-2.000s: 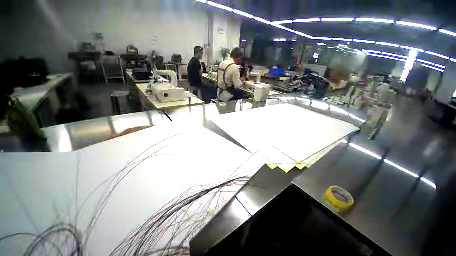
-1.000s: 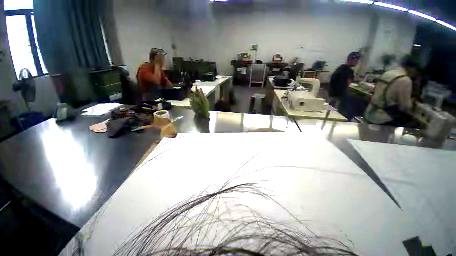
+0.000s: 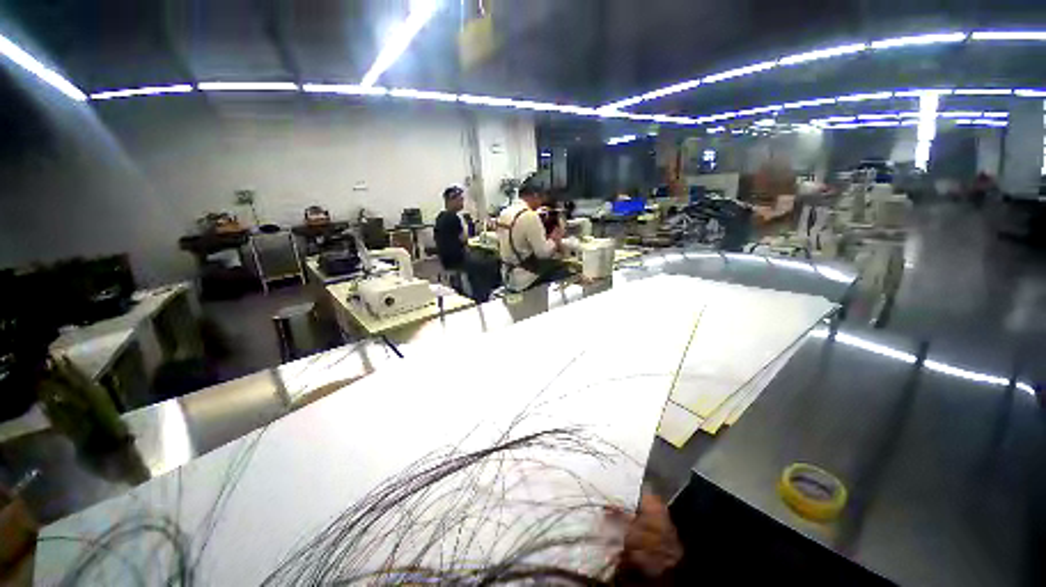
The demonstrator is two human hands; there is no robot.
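Observation:
A very large white sheet (image 3: 459,413) fills the lower middle and left. Its right edge lies across other white sheets (image 3: 746,333), whose stepped corners show beyond it. My right hand (image 3: 648,539) is at the sheet's near right edge, low in the picture, fingers closed on it; it is dark and partly blurred. My left hand is not in view. A roll of yellow tape (image 3: 812,493) lies flat on the grey metal table at the right. Thin dark strands cross the lower picture and partly cover the sheet.
The shiny metal table (image 3: 918,424) extends right, with a dark gap near its front edge. A green object (image 3: 86,413) and something brown (image 3: 14,530) are at far left. Two seated people (image 3: 528,243) and a white sewing machine (image 3: 392,294) are beyond the table.
The view swung left, then back right. The top sheet's right edge now covers the wedge-shaped gap between the sheets. My right hand has appeared on that edge.

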